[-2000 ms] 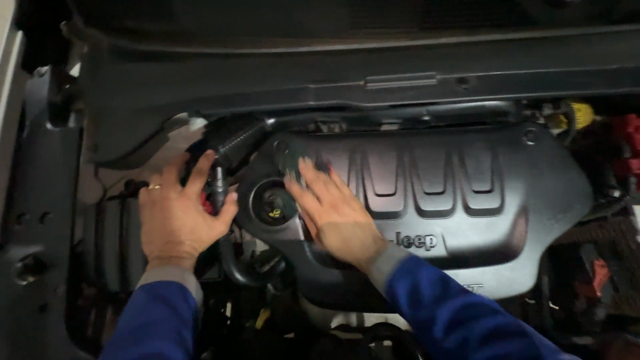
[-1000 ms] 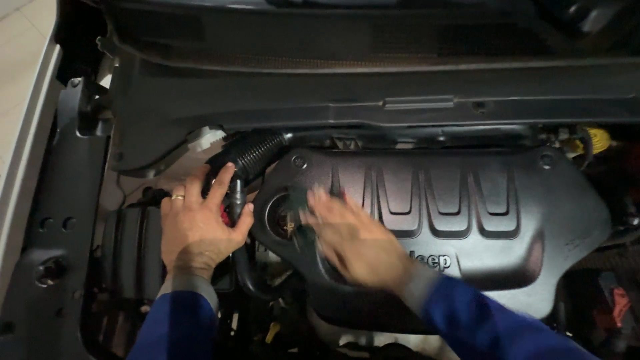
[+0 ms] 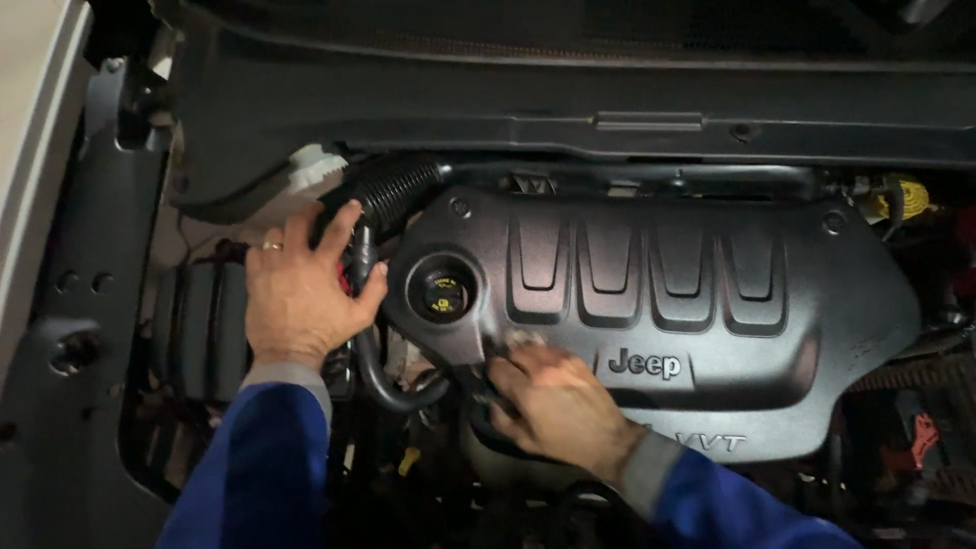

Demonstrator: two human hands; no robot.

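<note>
My left hand lies spread at the left of the engine cover, its fingertips on the black intake duct and its thumb beside a thin rubber hose. Whether it grips anything is unclear. My right hand, slightly blurred, is at the lower left edge of the black plastic engine cover, fingers curled over the rim; what lies under them is hidden. Between and above the hands, the black oil filler cap with yellow marks sits in its round recess. A corrugated air intake hose runs behind my left fingers.
A plastic cowl panel spans the back. The fender edge runs down the left side. A white plastic part is near the intake hose, a yellow cap at the back right, and a red part at the lower right.
My right hand has moved from beside the oil filler cap down to the cover's lower left edge, and the cap now shows fully. My left hand has stayed by the intake duct.
</note>
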